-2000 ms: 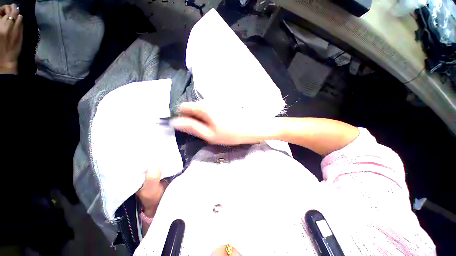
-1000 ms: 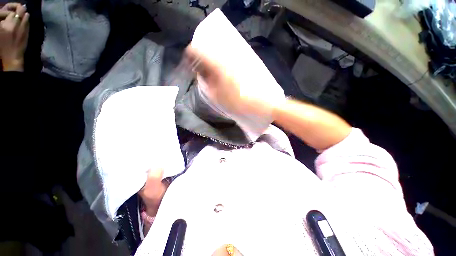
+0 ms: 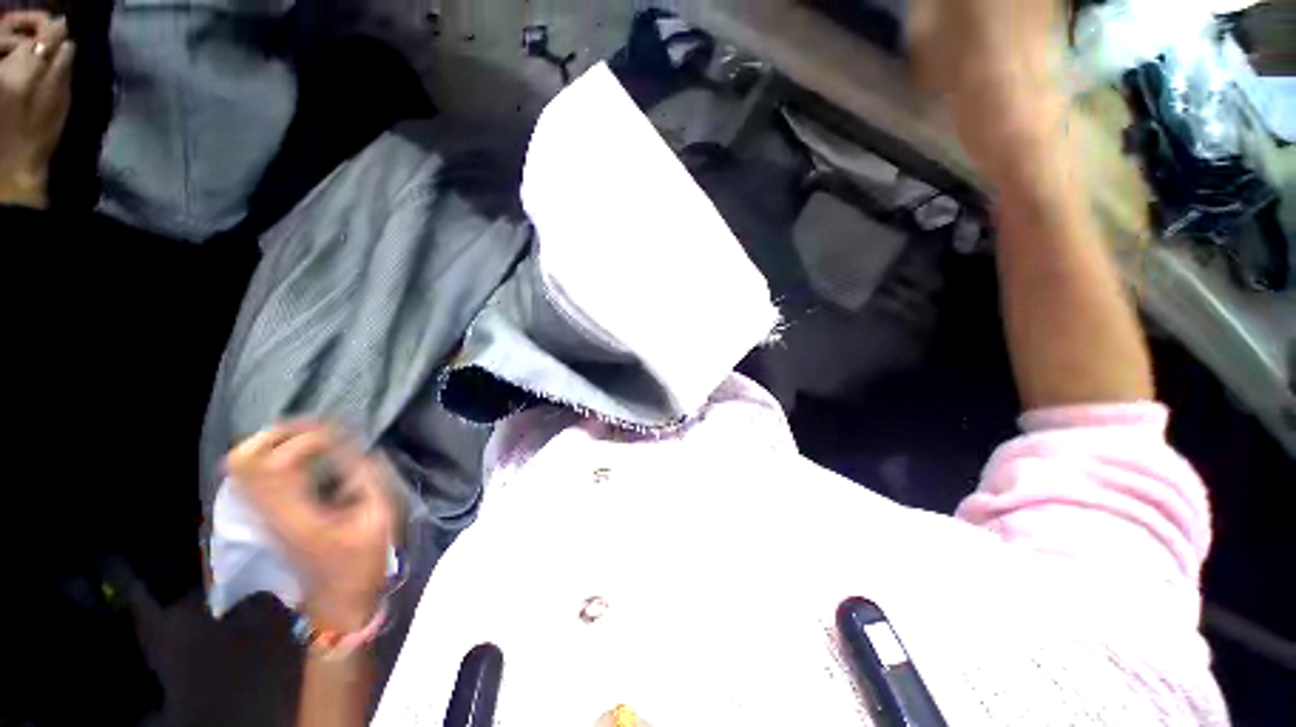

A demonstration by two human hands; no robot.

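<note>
A grey garment (image 3: 348, 284) lies over my lap and to the left. A bright white pocket bag (image 3: 633, 227) stands up from its right part, with frayed threads at its right corner. Another white cloth piece (image 3: 245, 547) shows below my left hand (image 3: 320, 504). My left hand is blurred, with its fingers curled over the garment's left side; whether it grips the cloth is unclear. My right hand (image 3: 981, 43) is at the top edge over the table, blurred and partly cut off. What it holds, if anything, cannot be seen.
The cream machine table (image 3: 1180, 284) runs along the upper right. A dark bundle with clear plastic (image 3: 1208, 156) lies on it. Another person's hand (image 3: 31, 100) is at the upper left, beside a separate grey cloth (image 3: 199, 114). Pale pieces (image 3: 850, 249) lie below the table.
My right arm has moved from the white cloth up and right over the table. My left hand has come up over the left white piece, which is now mostly folded away or covered.
</note>
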